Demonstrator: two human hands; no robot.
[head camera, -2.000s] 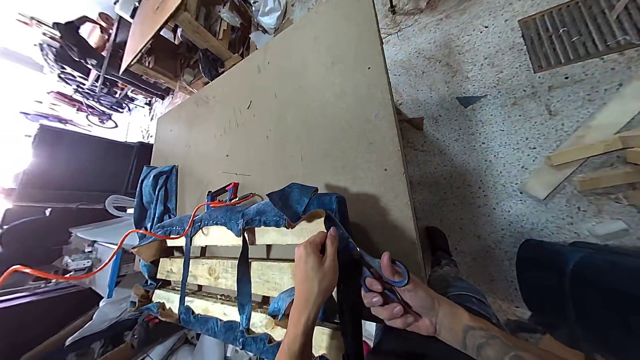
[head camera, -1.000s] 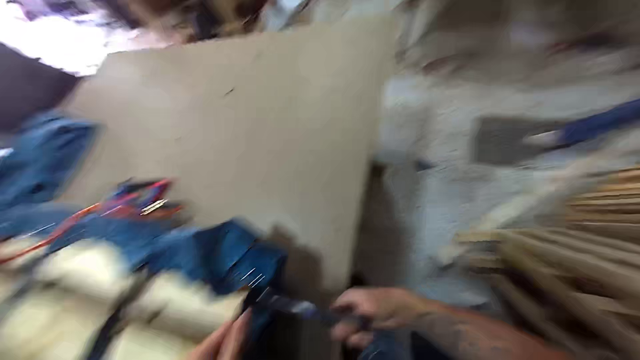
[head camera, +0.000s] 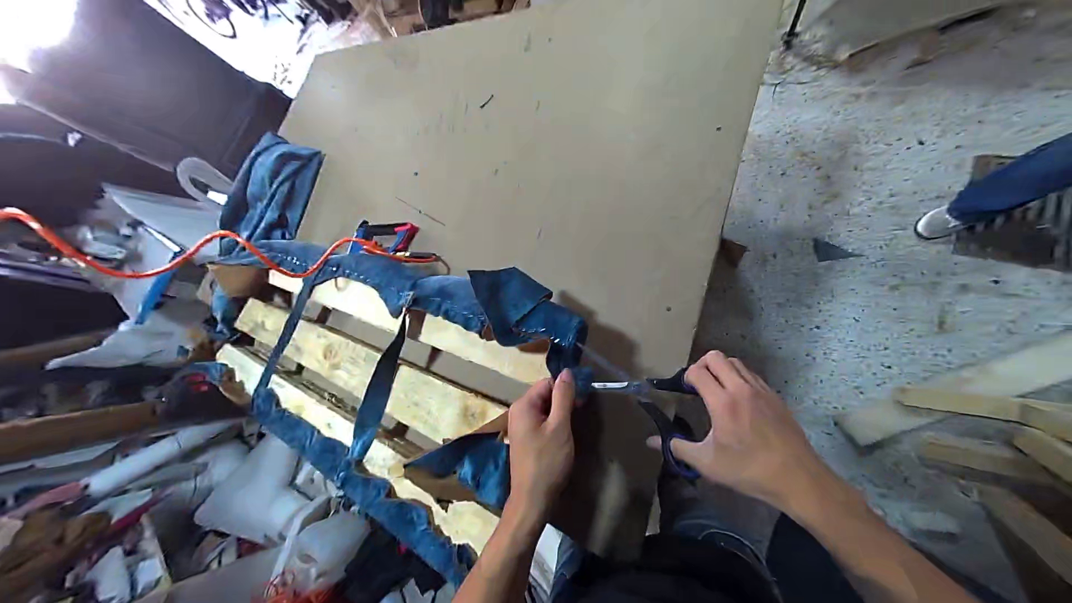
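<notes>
A slatted wooden frame (head camera: 360, 353) lies tilted on the worktable, with torn blue denim (head camera: 444, 295) stapled around its edges and narrow denim strips across the slats. At its near right corner my left hand (head camera: 540, 427) pinches a piece of denim between thumb and fingers. My right hand (head camera: 737, 419) holds scissors (head camera: 645, 387) by their loops, blades spread around the denim beside my left fingertips. A blue and red staple gun (head camera: 387, 238) with an orange air hose (head camera: 201, 243) rests beyond the frame. Folded denim (head camera: 272, 188) hangs at the table's left edge.
The large board tabletop (head camera: 586, 151) extends beyond the frame. Wooden offcuts (head camera: 988, 410) lie on the floor at right, near a denim scrap (head camera: 833, 249). Another person's leg and shoe (head camera: 938, 222) are at the far right. Piled scraps (head camera: 251, 494) fill the lower left.
The scissors' blades have spread apart beside the denim corner. Another person's leg has come in at the right, where the oldest frame shows only the floor grate. The view has shifted.
</notes>
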